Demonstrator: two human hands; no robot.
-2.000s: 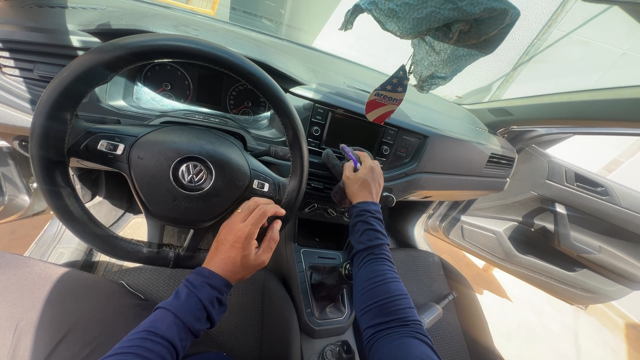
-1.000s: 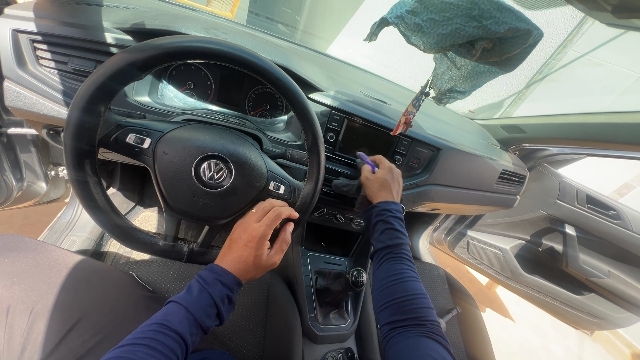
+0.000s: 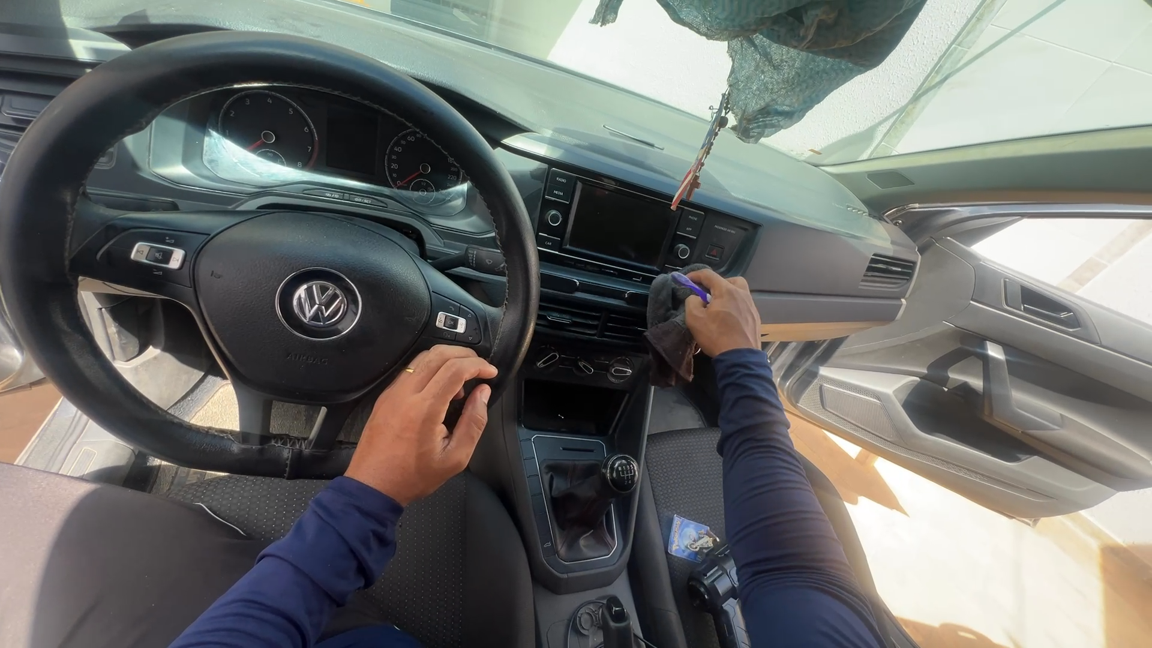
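My right hand (image 3: 723, 313) grips a purple-handled tool (image 3: 690, 286), its far end covered by a dark cloth (image 3: 668, 328). The cloth hangs by the right end of the centre air vents (image 3: 589, 322), below the dashboard touchscreen (image 3: 618, 223). Fingers curled and thumb apart, my left hand (image 3: 427, 418) rests at the lower right of the black steering wheel (image 3: 525, 297), with a ring on one finger. No object shows in it. The tool's tip is hidden in the cloth.
The gear lever (image 3: 620, 472) stands between the seats. A card (image 3: 690, 538) and a black device (image 3: 715, 585) lie on the passenger seat. A bluish cloth (image 3: 783, 72) and a hanging tag (image 3: 691, 180) are above the dashboard. The passenger door (image 3: 972, 378) stands open.
My right hand, with the tool and cloth, has moved from just below the touchscreen to the right end of the vents. My left hand stays at the wheel. The hanging tag has turned edge-on.
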